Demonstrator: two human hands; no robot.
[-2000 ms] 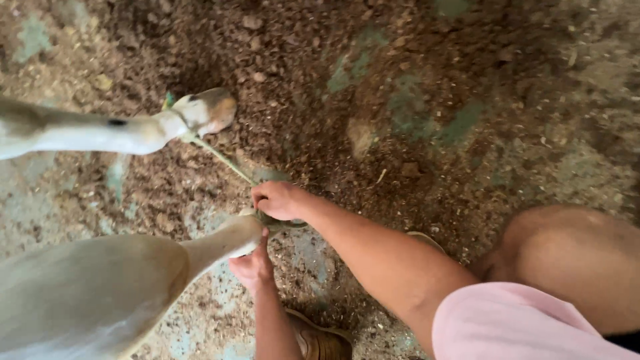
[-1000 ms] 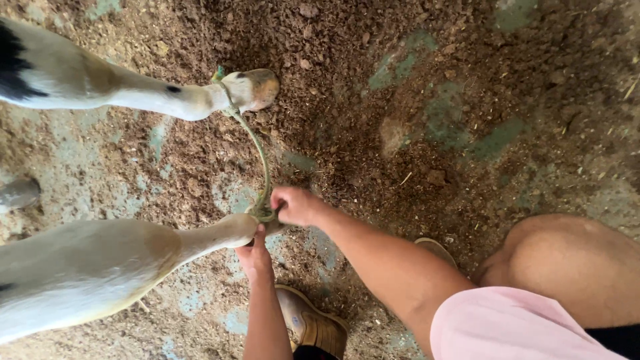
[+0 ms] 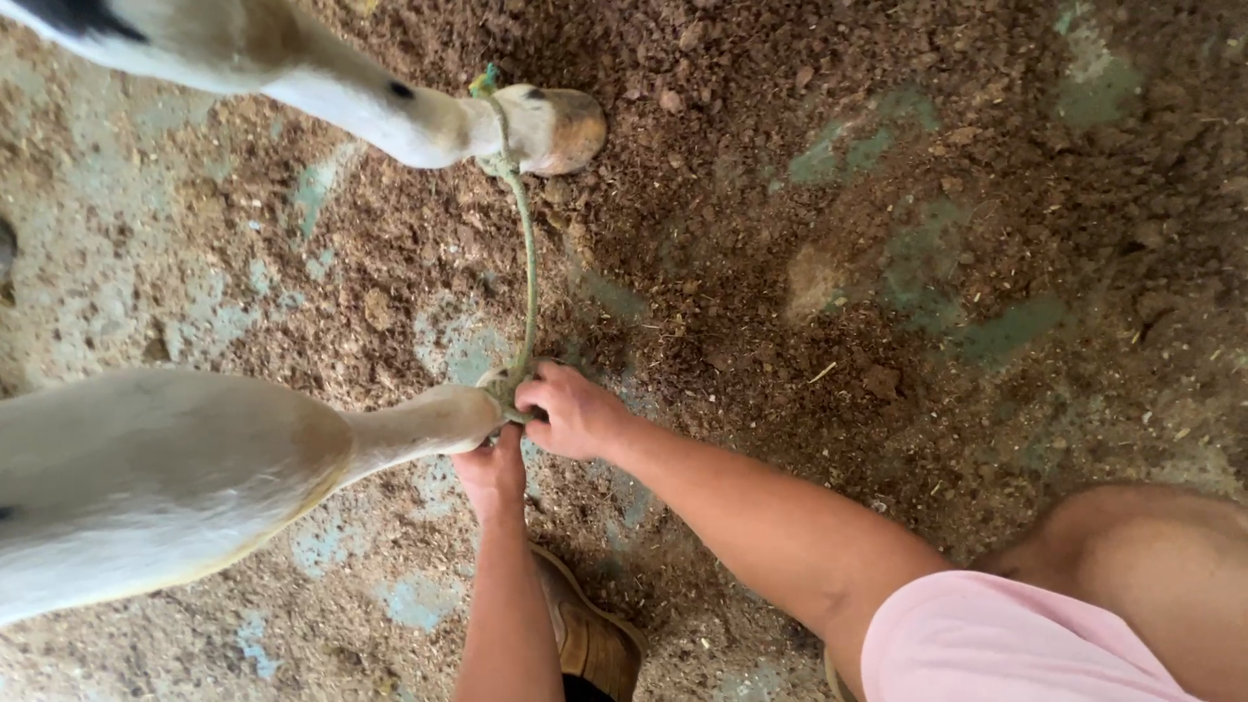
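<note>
A green rope (image 3: 530,263) runs between two white lower legs of a hoofed animal, probably a cow. It is looped and knotted above the hoof of the upper leg (image 3: 419,127) and bunched around the pastern of the lower leg (image 3: 414,426). My right hand (image 3: 575,414) pinches the rope with curled fingers beside that lower foot, which it partly hides. Just below, my left hand (image 3: 492,473) touches the underside of the same leg, thumb near the rope; its other fingers are partly hidden, so what it grips is unclear.
Loose brown litter covers much of the floor (image 3: 721,322), with green-blue patches showing through. A brown boot (image 3: 595,634) stands below my hands. My bare knee (image 3: 1121,575) and a pink sleeve (image 3: 994,643) are at lower right. A dark rounded object sits at the left edge.
The rope between the legs was nearly straight two seconds ago; now it hangs in a curve. Both hands remain at the lower foot.
</note>
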